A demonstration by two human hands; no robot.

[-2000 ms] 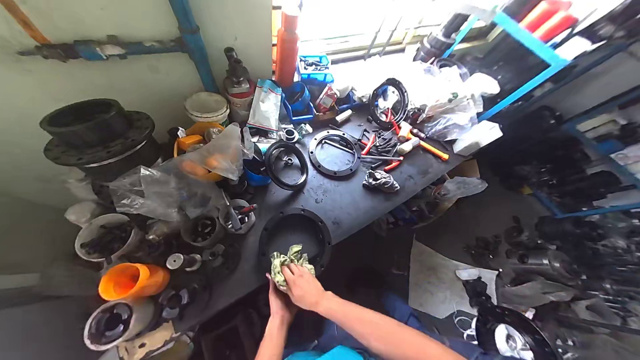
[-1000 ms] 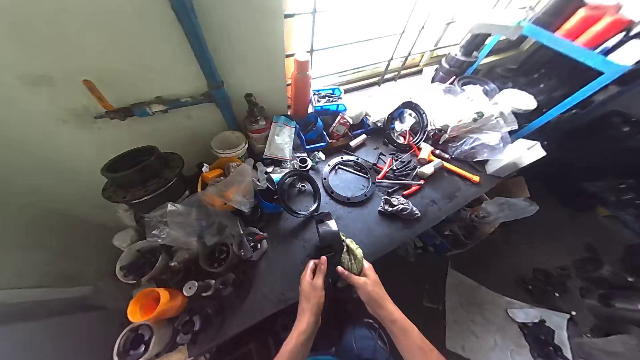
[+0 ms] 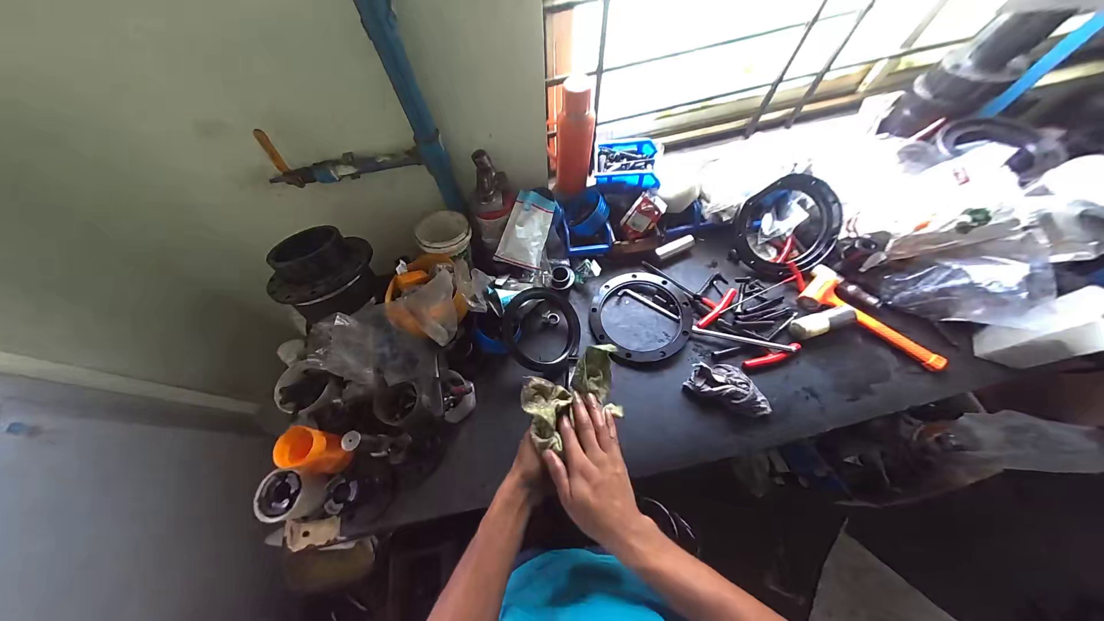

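Observation:
A yellow-green patterned cloth [image 3: 547, 405] is bunched between my two hands near the bench's front edge. My right hand [image 3: 593, 461] lies over it with fingers stretched out and pressed on the cloth. Lower and to the left, my left hand [image 3: 530, 461] is partly covered by the cloth; what its fingers hold cannot be made out. A dark part shows only slightly between the cloth folds. Just beyond the hands, a black ring [image 3: 542, 328] and a flat black flange ring with bolt holes [image 3: 641, 317] lie on the dark workbench [image 3: 664, 431].
An orange dead-blow hammer [image 3: 888, 332], hex keys, red-handled pliers [image 3: 718, 308] and a crumpled grey rag [image 3: 727, 388] lie to the right. Blue bins [image 3: 625, 164] stand at the back. Buckets, an orange cup [image 3: 312, 449] and plastic bags crowd the left side.
One second ago a black round part stood between my hands, with the cloth at its right side; now cloth covers most of what is between them. My right hand has moved over the cloth.

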